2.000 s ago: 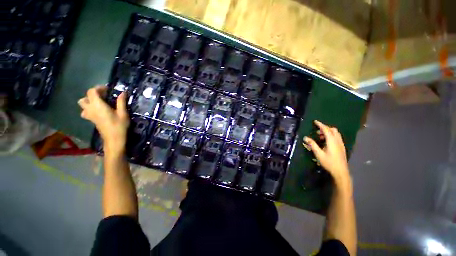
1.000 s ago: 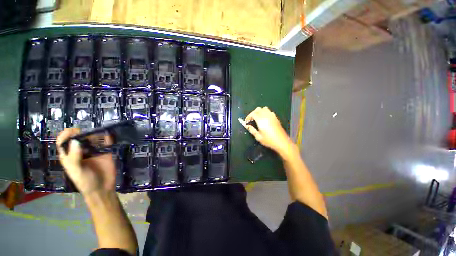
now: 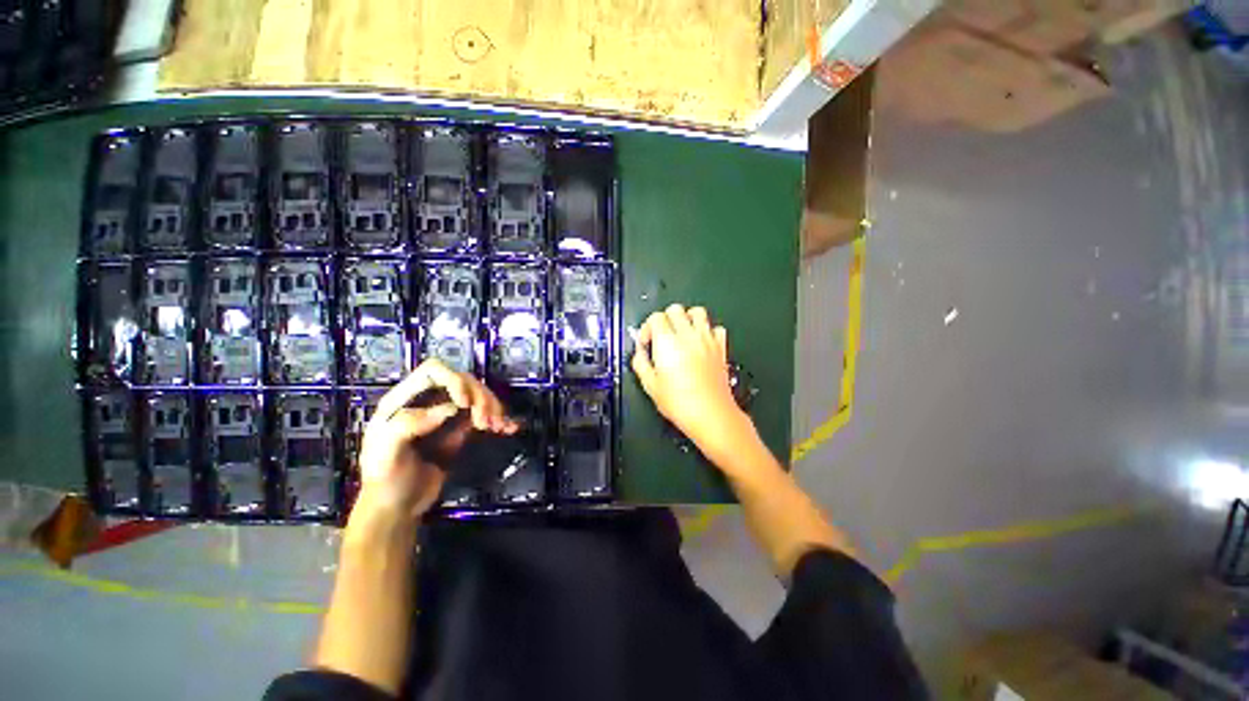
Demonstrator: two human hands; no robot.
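A glossy black blister tray [image 3: 619, 295] with three rows of pockets lies on the green bench. Most pockets hold black plastic housings [image 3: 301, 185] with grey details. The top right and middle left pockets look empty. My left hand [image 3: 427, 431] is over the bottom row and holds a dark housing [image 3: 480, 463], blurred and partly hidden by the fingers. My right hand [image 3: 689, 377] is just right of the tray, fingers bent down at the green surface. A tiny pale spot shows at its fingertips; whether it is pinched is unclear.
A flat dark pile [image 3: 741, 390] lies beside my right hand on the green bench [image 3: 712, 206]. A plywood board [image 3: 466, 48] and white frame edge [image 3: 822, 82] are beyond the tray. Other dark trays [image 3: 55, 55] are at the upper left. A brown carton [image 3: 834, 164] stands right of the bench.
My left hand with the dark housing has moved right, towards the tray's lower right part. My right hand has moved slightly left and down, nearer the tray's right edge.
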